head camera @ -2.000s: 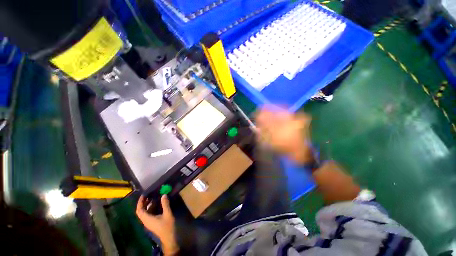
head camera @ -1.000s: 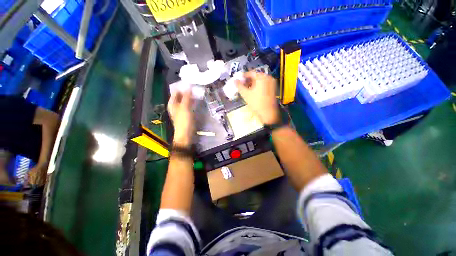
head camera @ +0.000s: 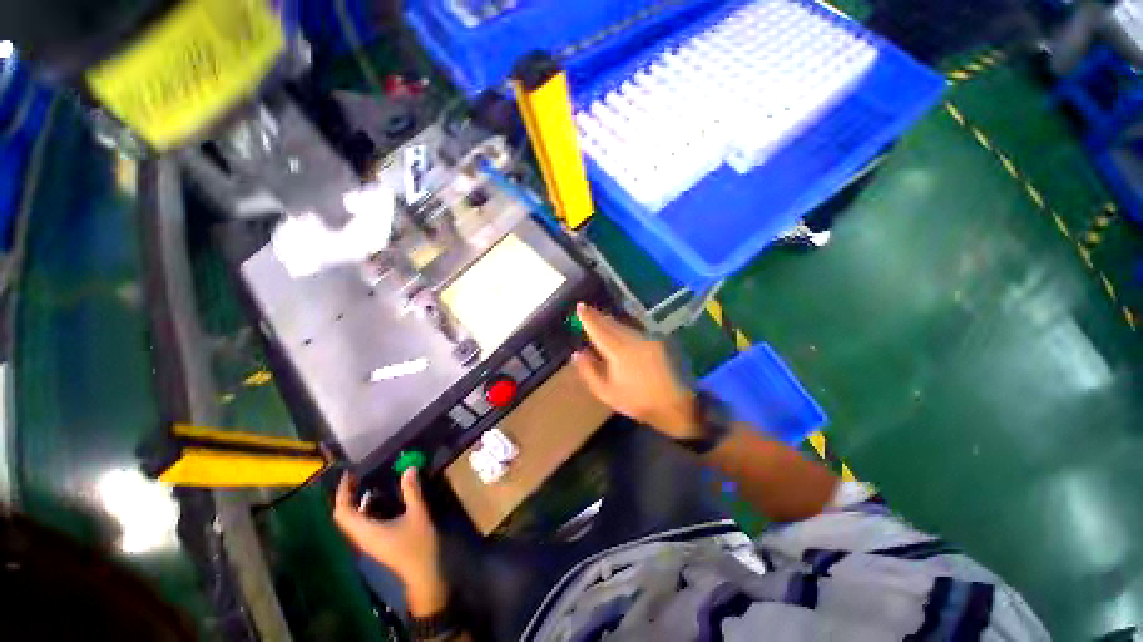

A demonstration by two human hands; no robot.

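My left hand (head camera: 391, 533) is at the machine's front left corner, its thumb at the left green button (head camera: 410, 462), fingers apart and empty. My right hand (head camera: 637, 376) is at the right front corner, a finger on the right green button (head camera: 577, 322), which is partly covered; it holds nothing. White plastic parts (head camera: 493, 455) lie on the cardboard pad (head camera: 552, 433). The fluffy white wrap (head camera: 332, 232) surrounds the lower machine head above the fixture (head camera: 433, 307); whether a part sits in the fixture is unclear. The red emergency stop button (head camera: 501, 393) sits between my hands.
The large blue bin (head camera: 702, 251) with rows of white parts stands right of the machine. Yellow-black sensor bars stand at the right (head camera: 553, 144) and left (head camera: 245, 462). A cream sheet (head camera: 501, 295) and white strip (head camera: 400, 370) lie on the bed. A small blue bin (head camera: 767, 395) is low right.
Both hands have moved back from the fixture area to the front green buttons. More white parts lie on the cardboard than before. The camera view has turned.
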